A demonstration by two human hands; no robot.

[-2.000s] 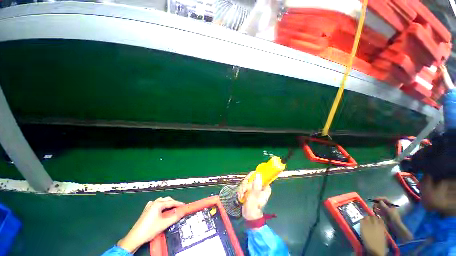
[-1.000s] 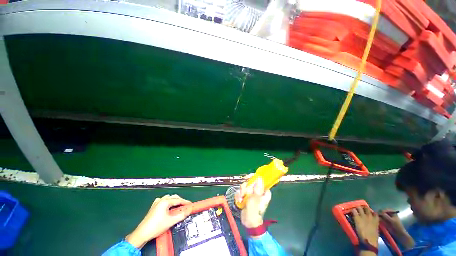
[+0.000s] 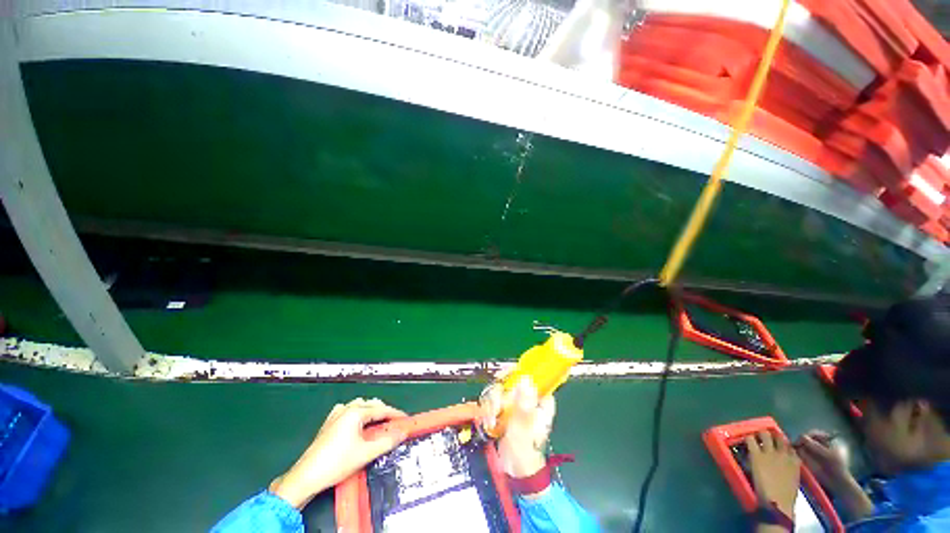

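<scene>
An open tablet [image 3: 434,471] with a pale battery area and a silvery board lies in a red frame [image 3: 355,504] at the bottom centre, cut off by the lower edge. My left hand [image 3: 344,448] rests on the frame's upper left corner and edge, thumb over the rim. My right hand [image 3: 526,428], with a dark red band at the wrist, is closed around a yellow electric screwdriver [image 3: 545,366] over the frame's upper right corner. The screwdriver's top leans up and right; its tip is hidden by the hand.
A yellow cord [image 3: 723,156] and black cable [image 3: 660,416] hang at right. Another framed tablet [image 3: 733,330] lies on the green belt. A blue bin [image 3: 29,450] is at left. A person [image 3: 904,406] works at right on a framed unit. Red trays [image 3: 719,73] fill the shelf.
The screwdriver and my right hand have moved from beside the frame onto its upper right corner. The round mesh-like dish is now mostly hidden. The belt's framed tablet has shifted right in view.
</scene>
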